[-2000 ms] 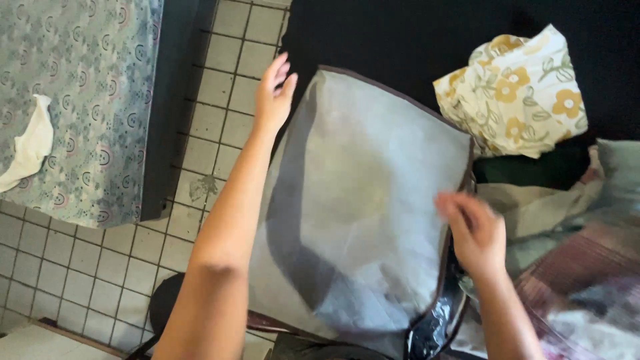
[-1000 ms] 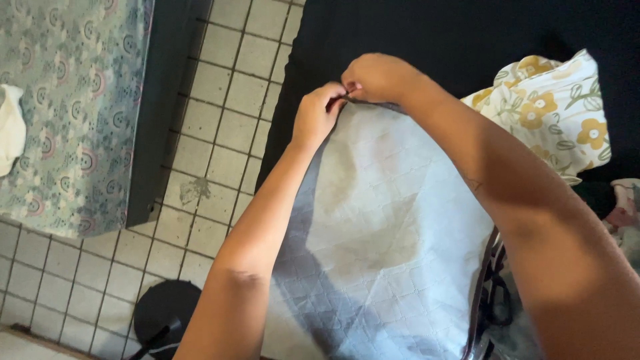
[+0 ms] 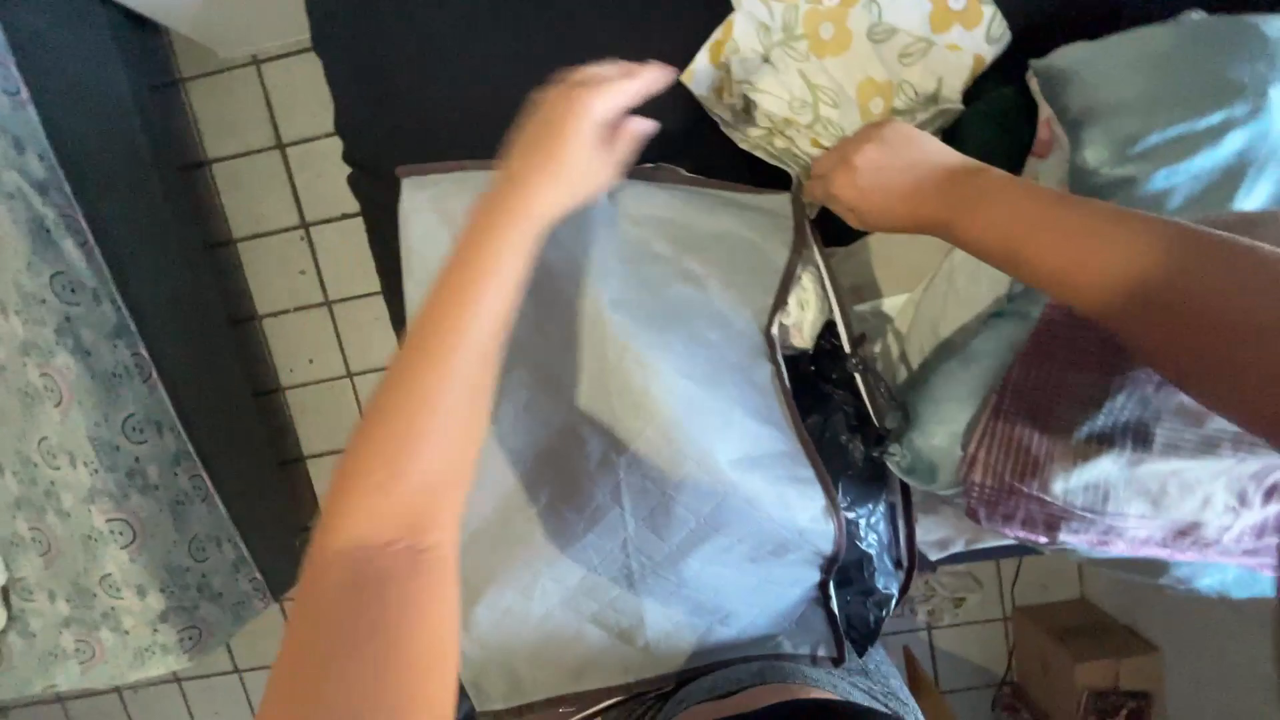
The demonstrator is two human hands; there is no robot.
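A grey fabric storage bag [image 3: 690, 400] with dark brown piping lies on a black surface, its right side gaping. Black plastic [image 3: 850, 480] shows in the opening. My left hand [image 3: 590, 130], blurred, is over the bag's far edge with its fingers apart and nothing in them. At the bag's far right corner is my right hand [image 3: 870, 180], fingers closed; it touches the bag's edge and the lower tip of a white cloth with yellow flowers [image 3: 830, 80]. Which of the two it grips, I cannot tell.
Folded textiles, one a purple-pink plaid [image 3: 1040, 430], and a grey-green shiny cloth [image 3: 1160, 110] lie at the right. At the left stands a bed-like piece with a rainbow-patterned cover [image 3: 100, 450]. Tiled floor [image 3: 290, 220] runs between. A cardboard box [image 3: 1085, 640] sits at lower right.
My hands, together at the bag's far left corner a second ago, are now apart. The right hand has moved right to the far right corner, beside the flowered cloth.
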